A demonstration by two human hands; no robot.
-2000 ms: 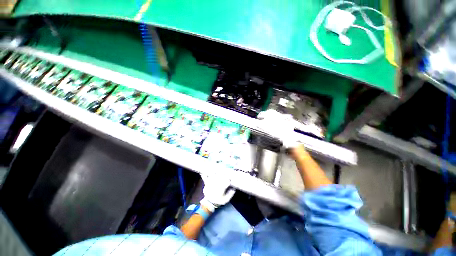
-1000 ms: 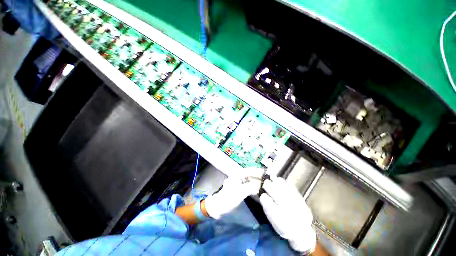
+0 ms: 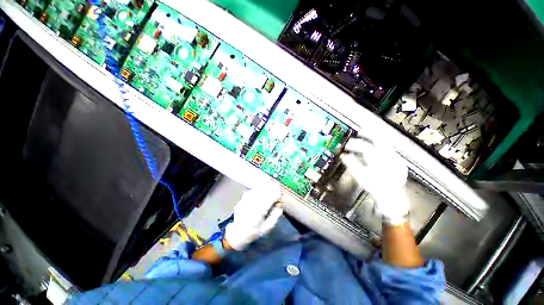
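Green circuit boards lie in a row between the pale conveyor rails, crowded with white, black and orange parts. My right hand, in a white glove, is at the right end of the nearest board, its fingertips by the board's upper right corner. The hand is slightly blurred, and I cannot tell if it holds anything. My left hand, also white-gloved, is at the near rail with its fingers curled. Whether something is in it is hidden.
Beyond the far rail are a tray of dark shiny components and a tray of pale pieces. A large black tote stands at the left. A blue coiled cord hangs over the boards and near rail. The metal track bed continues right.
My hands were together at the end board's near corner. My right hand has moved up to its far right corner, and my left has drawn slightly left. The view has shifted nearer the boards.
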